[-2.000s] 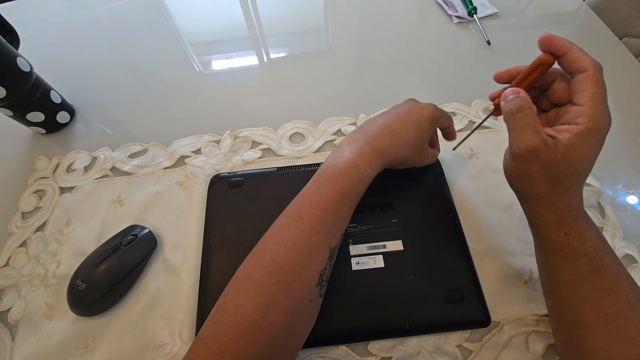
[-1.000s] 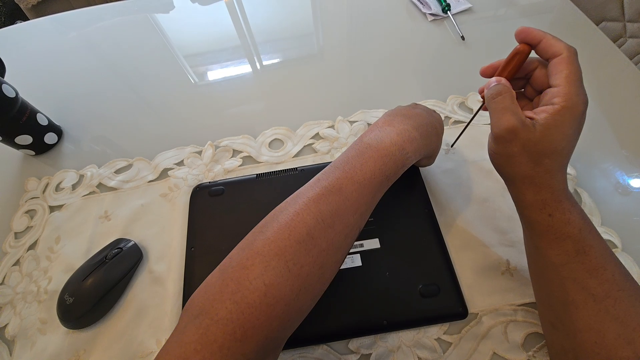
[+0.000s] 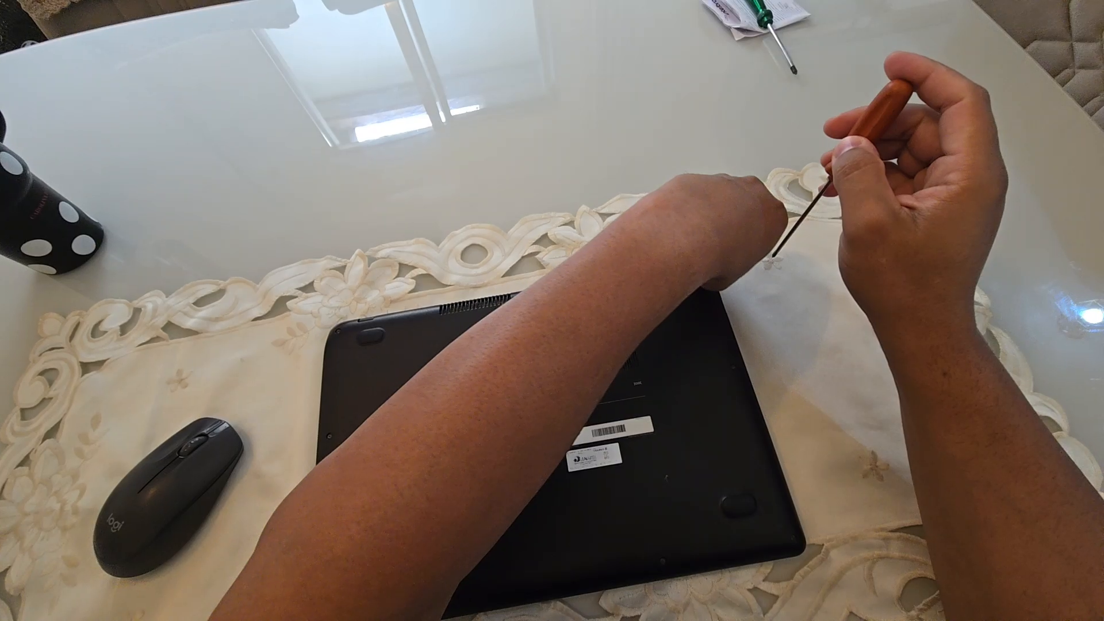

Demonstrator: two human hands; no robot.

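A black laptop [image 3: 690,483] lies bottom side up on a cream cutwork table runner, with two labels and rubber feet showing. Across it reaches my left arm; my left hand [image 3: 720,220] is at the laptop's far right corner, its fingers curled down and mostly hidden, so what they touch or hold cannot be seen. To the right, raised above the runner, my right hand [image 3: 923,172] holds a screwdriver by its orange-brown handle [image 3: 881,110]. The thin dark shaft slants down and left, its tip close to my left hand and apart from the laptop.
A black Logitech mouse [image 3: 168,496] rests on the runner [image 3: 216,366] left of the laptop. A black bottle with white dots [image 3: 47,216] is at the left edge. Another screwdriver with a green handle [image 3: 761,12] lies on papers [image 3: 785,13] at the glossy table's far side.
My left hand has closed up from its more spread pose over the laptop's far right corner, its fingers now hidden. My right hand still holds the screwdriver. The view has shifted slightly.
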